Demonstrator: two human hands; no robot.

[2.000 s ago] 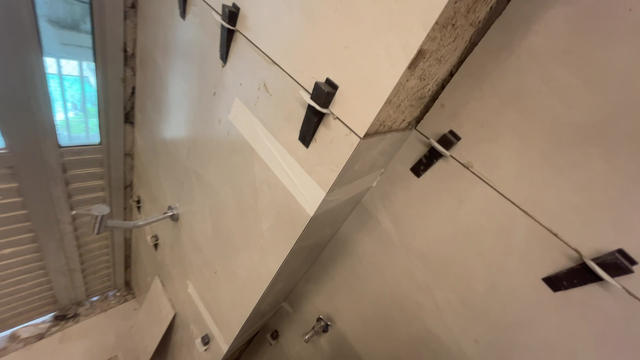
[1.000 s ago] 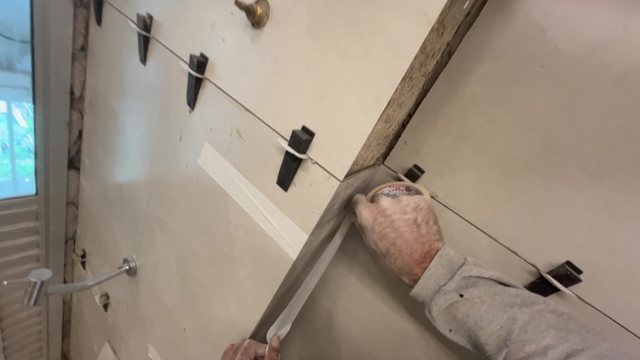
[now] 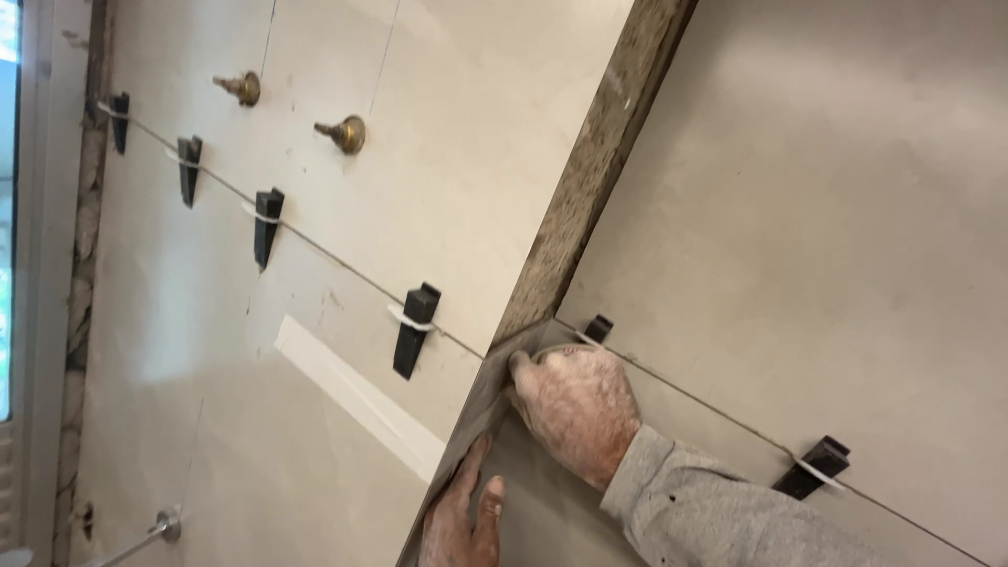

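My right hand [image 3: 581,409], in a grey sleeve, is closed around a roll of masking tape [image 3: 563,349], mostly hidden by the fingers, at the top of a narrow tiled corner strip [image 3: 501,370]. Lower down, my left hand [image 3: 465,512] lies against the same strip with its fingers apart and nothing seen in it. A strip of pale tape [image 3: 358,398] is stuck on the left wall tile, reaching to the corner edge.
Black levelling wedges [image 3: 416,331] with white clips sit along the joint on the left wall, and another wedge [image 3: 813,466] on the right wall. Brass valve stems [image 3: 342,135] stick out above. A rough exposed edge [image 3: 579,181] runs up from the corner. A chrome pipe [image 3: 165,526] is lower left.
Both hands have come into view since the earliest frame. My left hand has moved up the corner, nearer my right hand; the tape stretched between them a second ago no longer shows. The view has shifted.
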